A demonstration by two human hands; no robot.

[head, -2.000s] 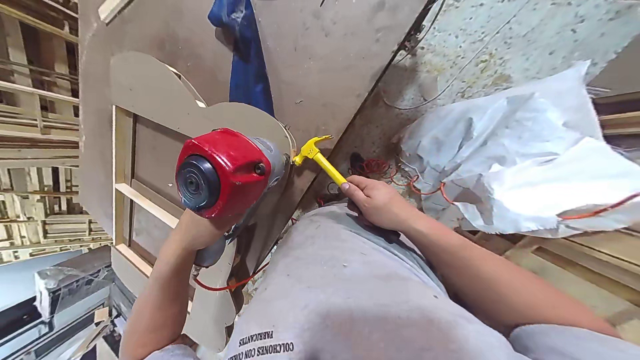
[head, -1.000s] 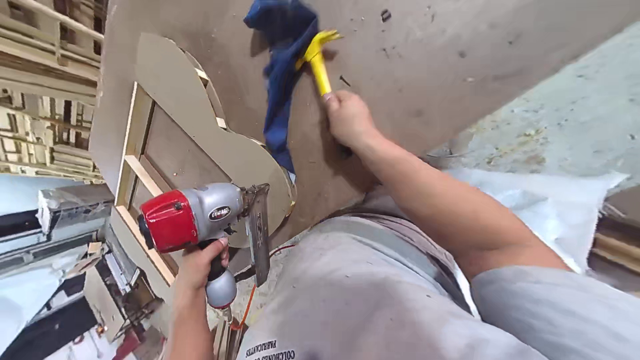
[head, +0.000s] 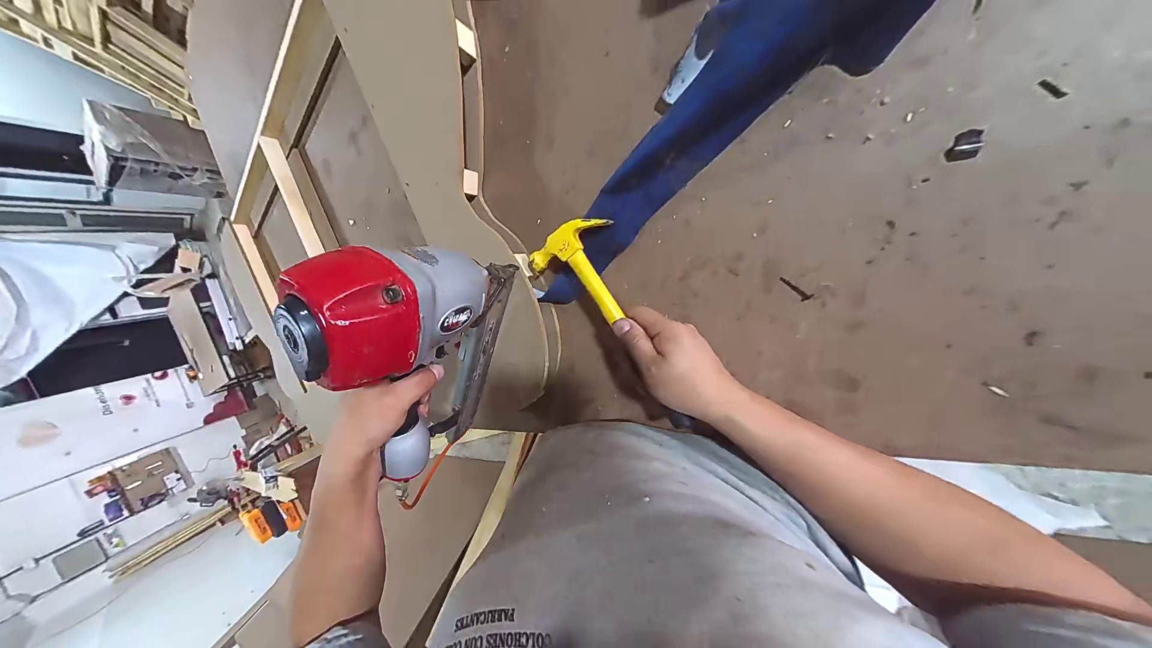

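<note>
My left hand [head: 387, 405] is closed around the handle of a red and grey pneumatic nailer [head: 369, 310], whose magazine angles down over the frame's edge. An orange air hose [head: 427, 477] hangs below it. In my right hand [head: 675, 360] is a yellow claw hammer [head: 589, 279], its head just beyond the curved edge of a wood and fibreboard frame [head: 387, 117]. Small wood blocks show along that edge. Blue cloth [head: 693, 135] lies on the brown work surface behind the hammer head, partly covered by it.
Small dark scraps [head: 965, 146] and chips lie scattered over the brown work surface [head: 900, 315]. At the left stand a plastic-wrapped item [head: 148, 153], stacked wood strips and white plastic sheeting [head: 63, 297]. More white sheeting [head: 999, 495] shows beyond the surface's near edge.
The view has shifted strongly. The nailer, seen from its rear cap two seconds ago, now shows its side and magazine. Both tools remain in the same hands.
</note>
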